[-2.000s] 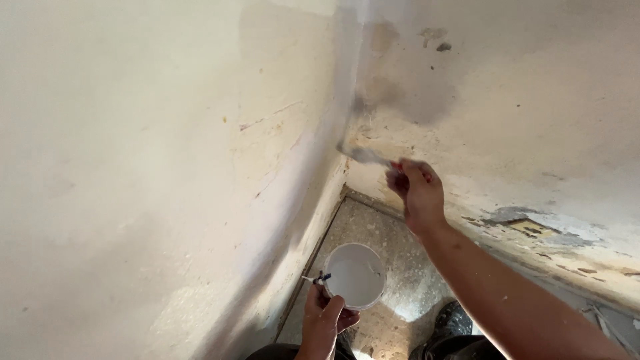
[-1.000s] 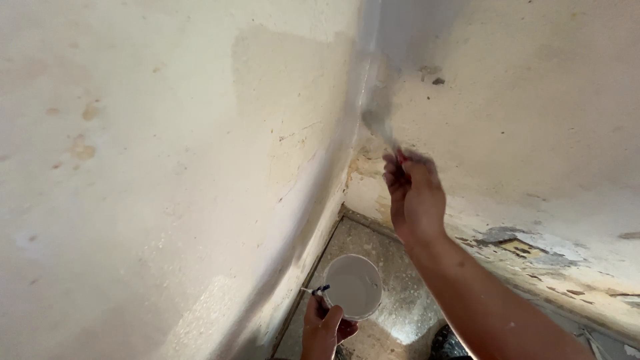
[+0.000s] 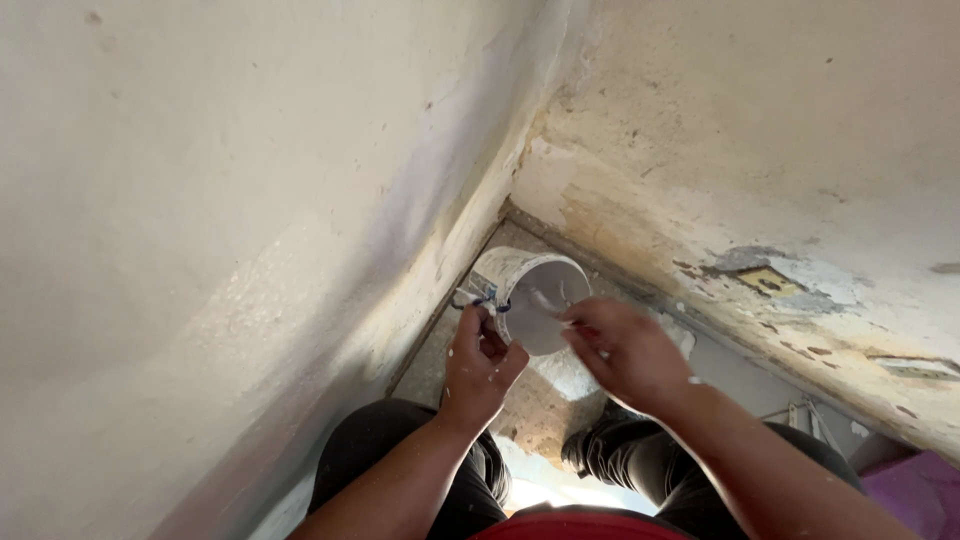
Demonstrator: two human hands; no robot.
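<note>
My left hand (image 3: 484,364) grips the near left rim of a white plastic bucket (image 3: 501,264), beside a blue and white tie (image 3: 484,301) on its side. The bucket is tilted with its mouth toward me and has pale, paint-like material inside. My right hand (image 3: 630,349), blurred, is closed on the red handle (image 3: 589,335) of a tool at the bucket's right rim. The tool's pale working end (image 3: 546,300) is inside the mouth, too blurred to tell whether it is a brush or a scraper.
Two stained walls (image 3: 300,150) meet in a corner beyond the bucket. The right wall (image 3: 712,112) has peeling patches and a yellowish wall box (image 3: 769,281). A speckled floor (image 3: 427,371) lies below, with my legs close to the bucket. Something purple (image 3: 915,495) is at the lower right.
My right hand has come down from the wall corner to the bucket, bringing the tool's end into its mouth. My left hand keeps its hold at the rim. The view has tilted down.
</note>
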